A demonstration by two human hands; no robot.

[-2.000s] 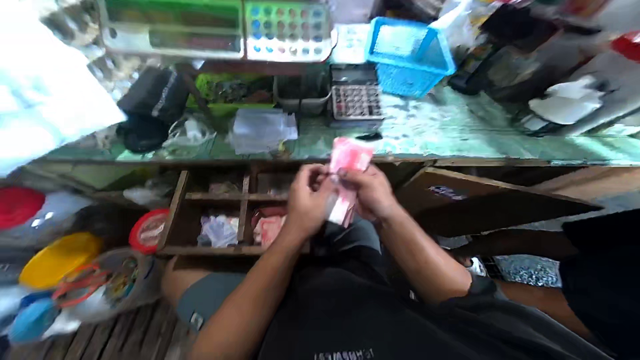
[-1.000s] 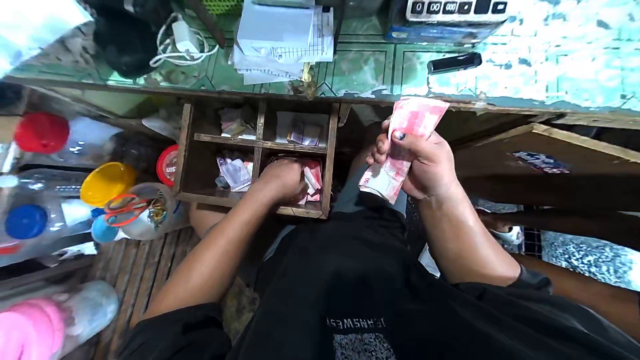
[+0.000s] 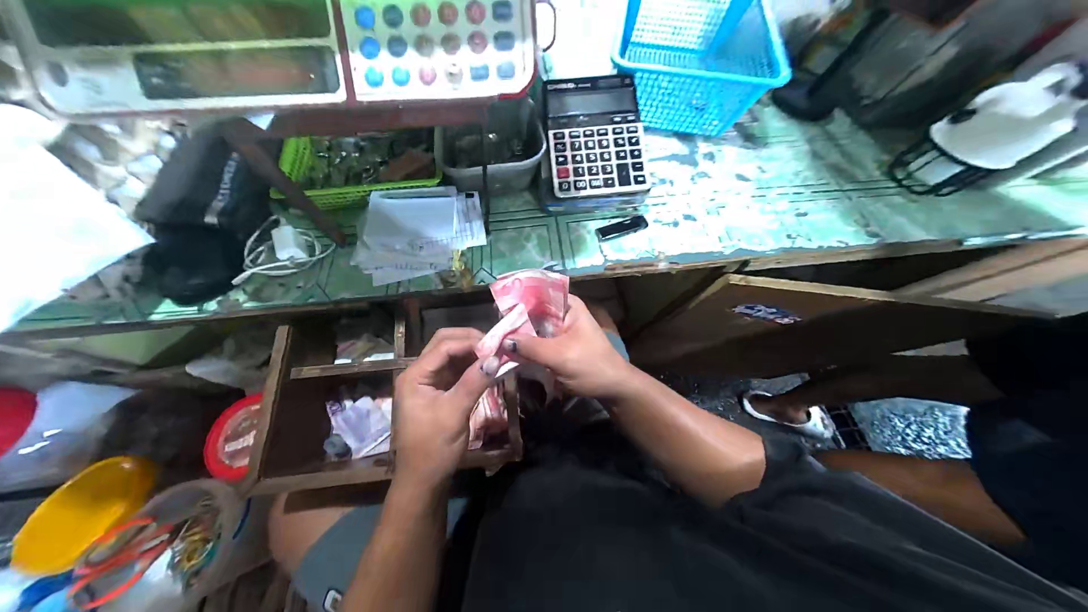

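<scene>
Reddish-pink banknotes [image 3: 534, 297] are between my two hands, over the right part of an open wooden drawer [image 3: 274, 408]. My right hand [image 3: 578, 348] grips the notes from the right, its thumb across them. My left hand [image 3: 442, 391] pinches the near, folded end of a note between thumb and fingers. Below in the drawer's compartments lie purplish banknotes [image 3: 361, 425] and more reddish banknotes [image 3: 489, 416], the latter partly hidden by my left hand.
A calculator [image 3: 597, 149], a blue plastic basket [image 3: 705, 81], papers [image 3: 416, 229] and a small black object [image 3: 621, 228] lie on the green tiled counter [image 3: 765, 204]. A scale [image 3: 187, 76] stands at upper left. Another person's arm [image 3: 901, 382] and leg show at right.
One second ago my left hand was down in the drawer's reddish-note compartment; now it is up at the notes in my right hand. The view has shifted.
</scene>
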